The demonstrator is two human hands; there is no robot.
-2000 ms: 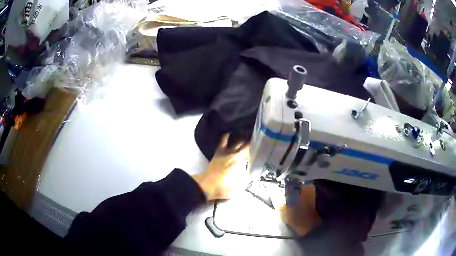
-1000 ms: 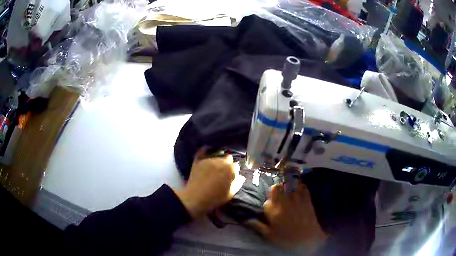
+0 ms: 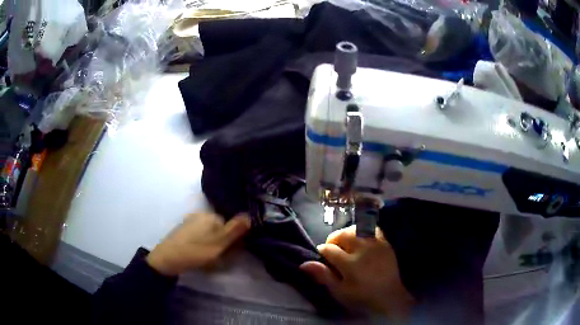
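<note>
The dark garment (image 3: 254,127) lies left of and behind the white sewing machine head (image 3: 407,133). Its bunched edge with shinier dark cloth (image 3: 283,232) lies in front of the lit presser foot (image 3: 334,212). My left hand (image 3: 200,241) is slightly blurred at the left of this bunch, its fingertips at the cloth edge; whether it grips is unclear. My right hand (image 3: 362,270) is under the front of the head, with thumb and fingers on the bunched cloth near the foot. More dark cloth hangs right of my right hand.
A brown board (image 3: 57,184) lies at the left of the white table (image 3: 133,171). Clear plastic bags (image 3: 121,57) are piled behind it. More plastic and cloth lie behind the machine. A black control panel (image 3: 550,197) is at the right.
The bunched cloth has come into view in front of the foot. My left hand moved right to the cloth, then back left and away from the needle. My right hand now lies over the cloth.
</note>
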